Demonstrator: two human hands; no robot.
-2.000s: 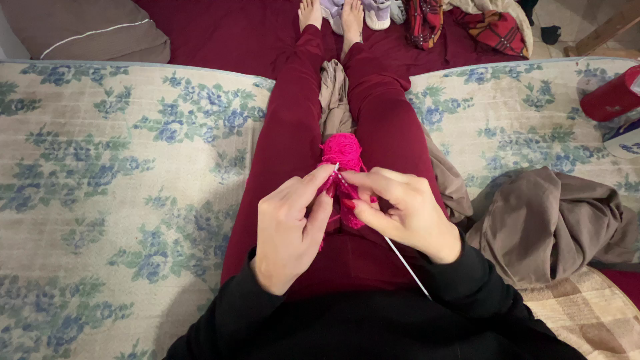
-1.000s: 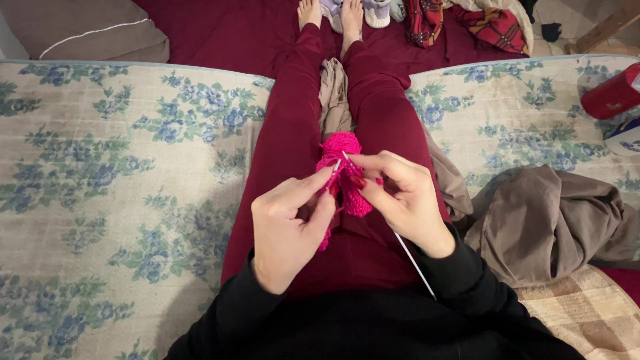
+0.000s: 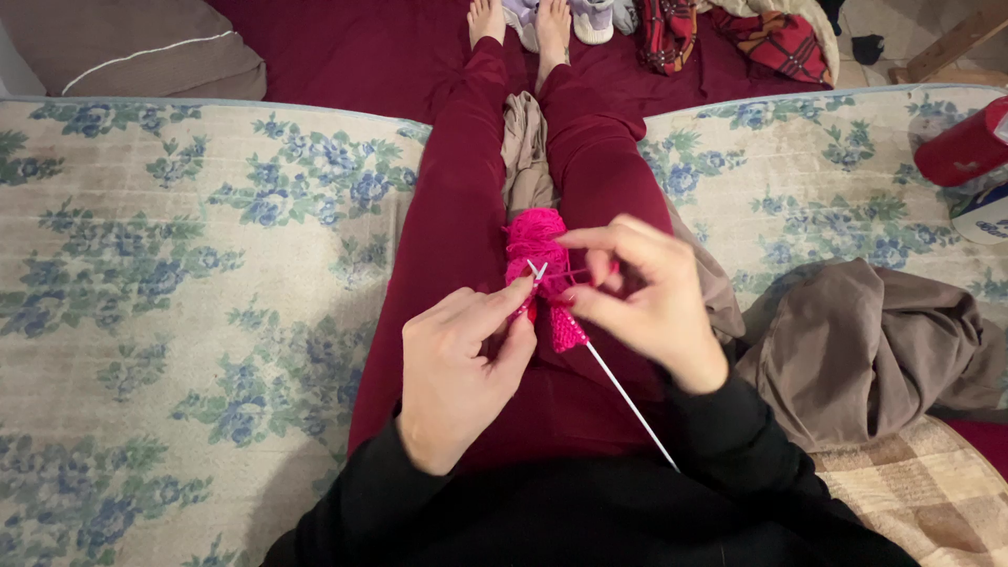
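My left hand (image 3: 469, 358) pinches the pink knitting close to the crossed tips of the white knitting needles. One white knitting needle (image 3: 630, 403) slants down to the right from the knitted piece (image 3: 568, 329), passing below my right hand. My right hand (image 3: 646, 291) is off the needles, just to their right, with a strand of pink yarn (image 3: 568, 275) running from its fingers to the needle tips. A ball of pink yarn (image 3: 536, 230) lies between my thighs, beyond the needles. Most of the other needle is hidden by my left fingers and the knitting.
I sit on a floral mattress (image 3: 299, 346) with legs stretched over a dark red sheet (image 3: 339, 55). A crumpled taupe cloth (image 3: 866, 346) lies right, above a checked blanket (image 3: 921, 488). A red container (image 3: 965, 146) is at the right edge, a grey pillow (image 3: 150, 47) at upper left.
My right hand has come away from the needles to the right, and a strand of yarn now stretches from it. My left hand has stayed at the needle tips.
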